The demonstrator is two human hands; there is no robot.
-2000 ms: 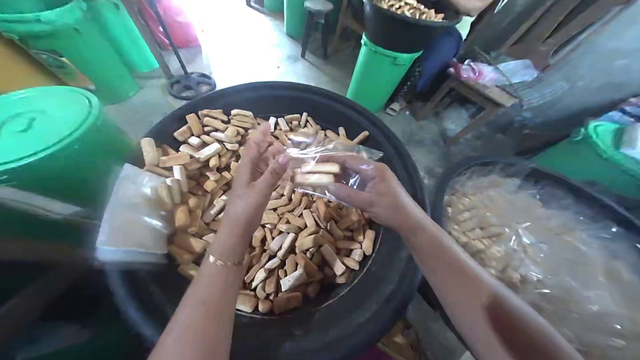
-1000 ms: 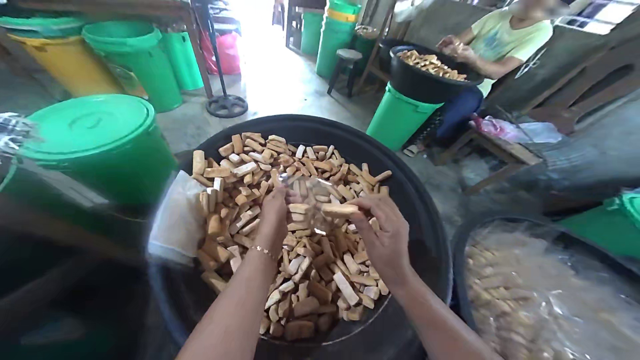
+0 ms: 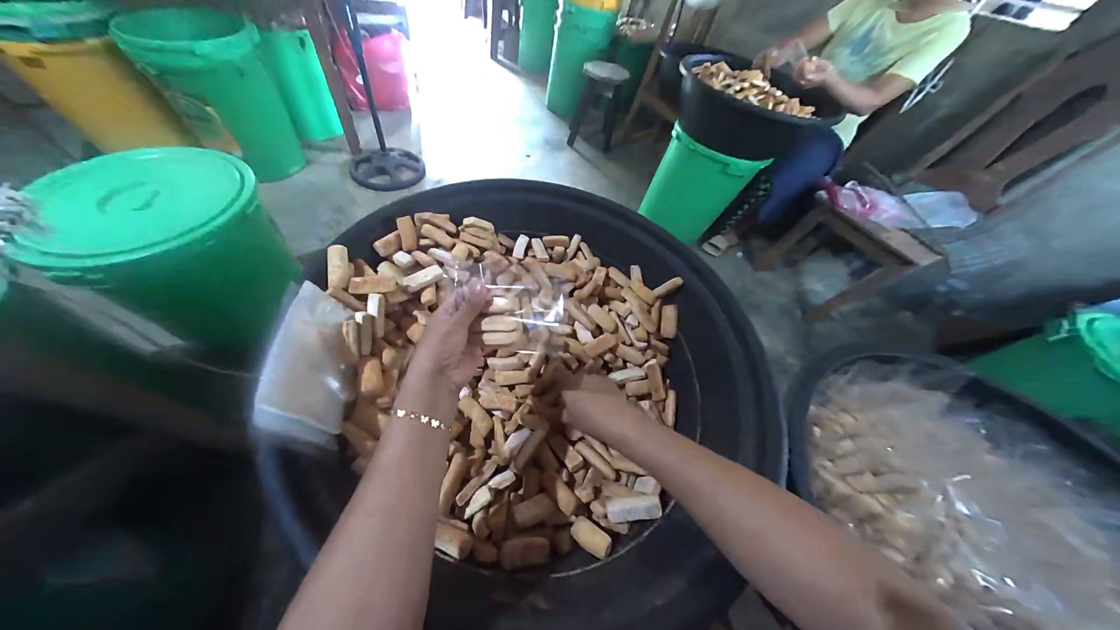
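A wide black tub (image 3: 735, 350) holds a heap of baked biscuit sticks (image 3: 525, 525). My left hand (image 3: 451, 337), with a bracelet at its wrist, grips a clear plastic bag (image 3: 534, 297) over the heap; several biscuit sticks show in or behind the bag. Just to the right and lower, my right hand (image 3: 582, 402) reaches down among the biscuit sticks; its fingertips are hidden, so I cannot tell what they hold. A stack of plastic bags (image 3: 302, 376) lies at the tub's left edge.
At right stands a dark tub (image 3: 805, 376) of bagged biscuits (image 3: 927, 472). A lidded green bin (image 3: 140, 210) is at left. Across the room a person (image 3: 901, 52) works over a black tub (image 3: 717, 114) on a green bin (image 3: 700, 184). A wooden bench (image 3: 875, 232) stands near them.
My right hand has moved from beside the bag down into the heap. My left hand stays on the bag. The view has shifted, showing more of the other person than two seconds ago.
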